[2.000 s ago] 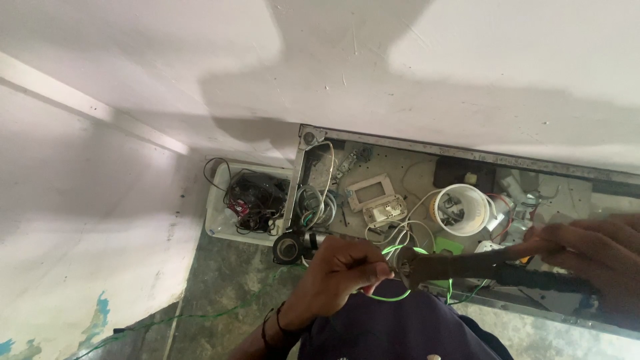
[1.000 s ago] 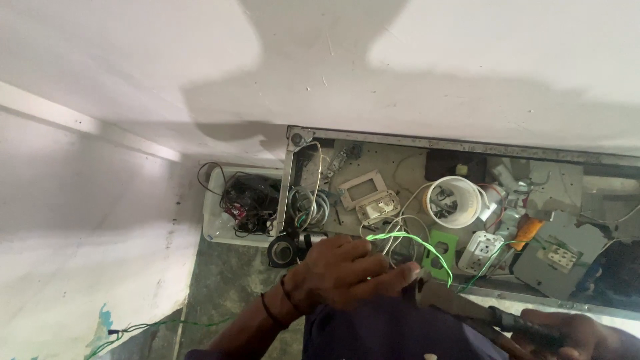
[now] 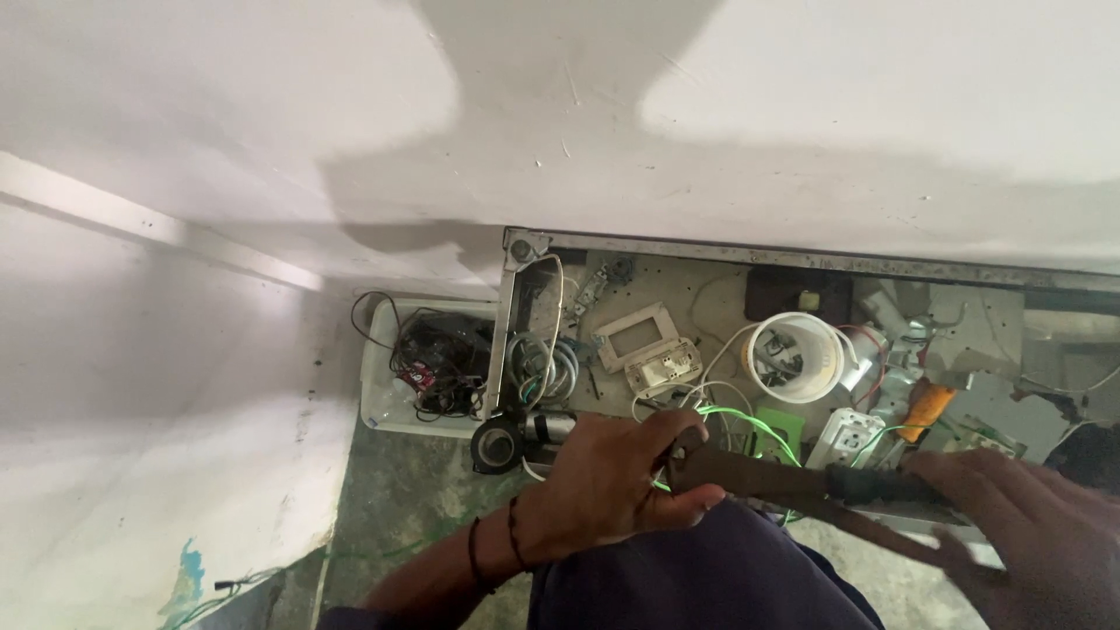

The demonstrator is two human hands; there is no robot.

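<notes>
My left hand point(image 3: 612, 481), with dark bands at its wrist, pinches green wire point(image 3: 759, 425) between thumb and fingers, right at the jaws of a pair of old pliers point(image 3: 752, 472). On the right, my right hand point(image 3: 1024, 516) holds the pliers by their handles, one of which has a black sleeve; the handles are spread. Whether the jaws touch the wire cannot be seen clearly. Beyond my hands lie a white socket point(image 3: 847, 437), a green plate point(image 3: 779, 435) and a switch module point(image 3: 663, 367) beside an off-white frame point(image 3: 637, 336).
A metal-framed shelf point(image 3: 787, 254) runs along the wall, bearing a white bucket point(image 3: 792, 359) of small parts, coiled grey cable point(image 3: 542, 367) and an orange-handled tool point(image 3: 926, 409). A white bin point(image 3: 381, 385) of dark cables stands left of it. A black roll point(image 3: 497, 444) sits at the shelf's corner.
The pliers' handles are spread wider than a second ago, and my right hand has moved up. My left hand has turned, its thumb now below the pliers' jaws.
</notes>
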